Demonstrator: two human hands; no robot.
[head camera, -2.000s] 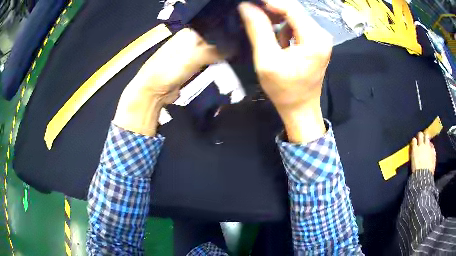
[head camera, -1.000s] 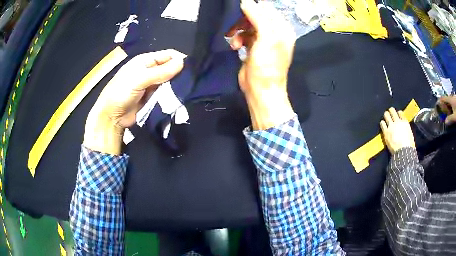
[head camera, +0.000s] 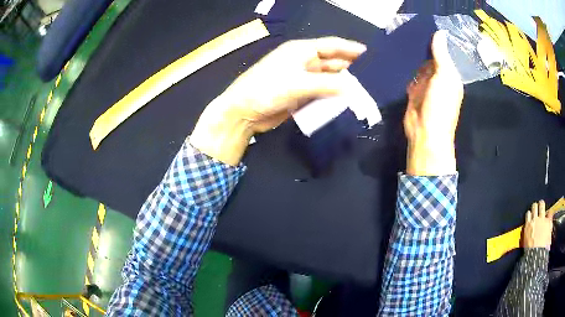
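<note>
A navy cloth piece (head camera: 393, 59) spans the space between my hands over the dark table cover. My left hand (head camera: 279, 86) grips its left side, fingers bent over bunched cloth. White labels (head camera: 322, 114) hang below this hand, slightly blurred. My right hand (head camera: 435, 108) is at the cloth's right side with the thumb up and fingers curled on its edge; the exact grip is partly hidden. A long curved yellow template (head camera: 176, 73) lies flat to the left of my left hand.
Dark round-cornered table (head camera: 297, 217). Yellow templates (head camera: 526, 68) and a clear plastic sheet (head camera: 468, 49) lie at top right. A white sheet (head camera: 372, 9) is at the top. At right, another person's hand (head camera: 538, 229) rests on a yellow strip (head camera: 505, 243). A pale thin stick (head camera: 547, 164) lies above it.
My view has shifted, so the table things appear moved. The navy cloth now shows flatter between my hands. The other person's hand stays on the yellow strip.
</note>
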